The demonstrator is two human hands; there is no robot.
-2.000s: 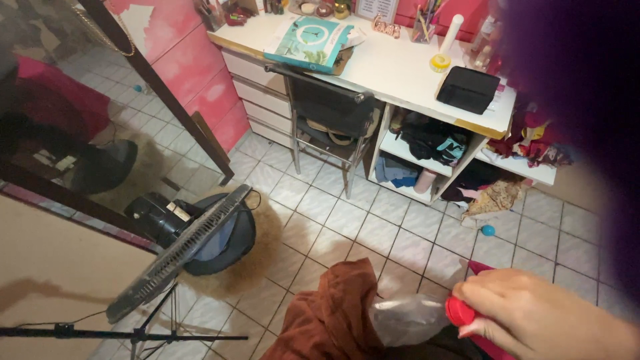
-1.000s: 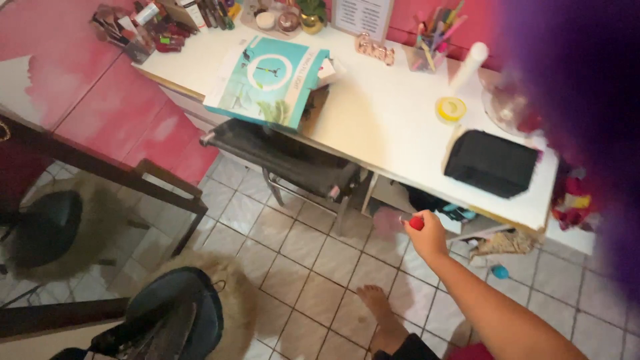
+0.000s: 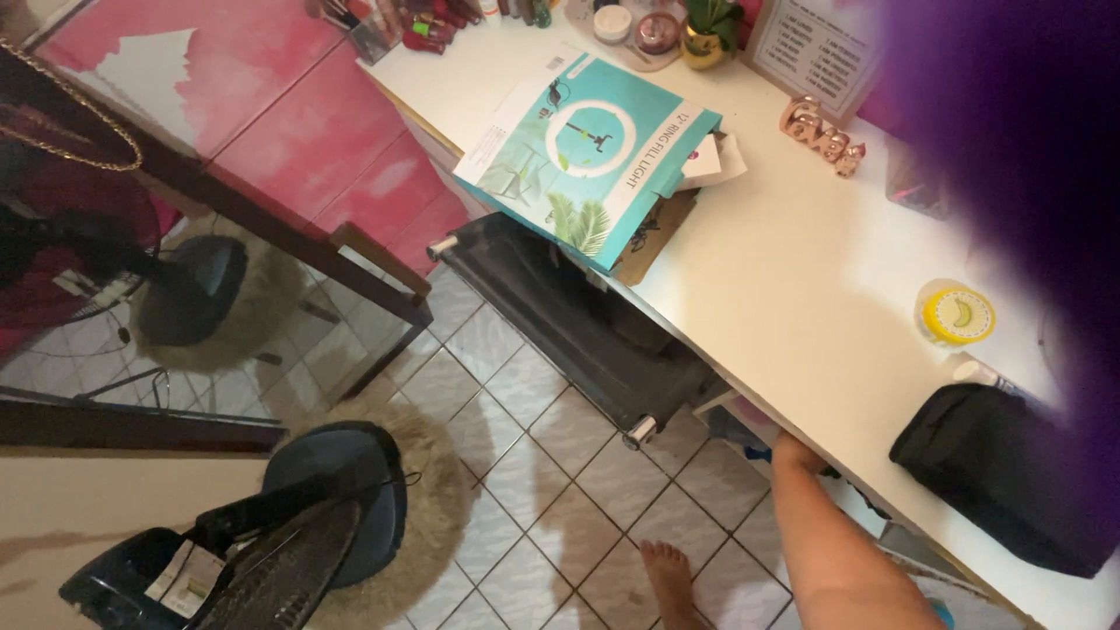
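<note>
My right forearm reaches from the bottom right toward the open shelf under the white desk point(image 3: 770, 289). At the wrist point(image 3: 798, 455) it passes below the desk's edge, so the fingers and anything in them are hidden. Dark and blue cloth items point(image 3: 744, 433) lie on the shelf beside the wrist. Above the arm, a black fabric pouch point(image 3: 1006, 481) rests on the desktop, with a yellow-lidded round jar point(image 3: 958, 315) behind it. My left hand does not show in this view.
A black chair point(image 3: 577, 332) stands against the desk under a ring light box point(image 3: 595, 157). A black fan point(image 3: 262, 560) stands at lower left on a furry rug point(image 3: 437, 507), near a framed mirror point(image 3: 289, 254). A bare foot point(image 3: 669, 577) is on the tiles.
My right hand, earlier holding a clear plastic container by its red cap, has moved under the desktop and out of sight. The view has shifted closer over the desk.
</note>
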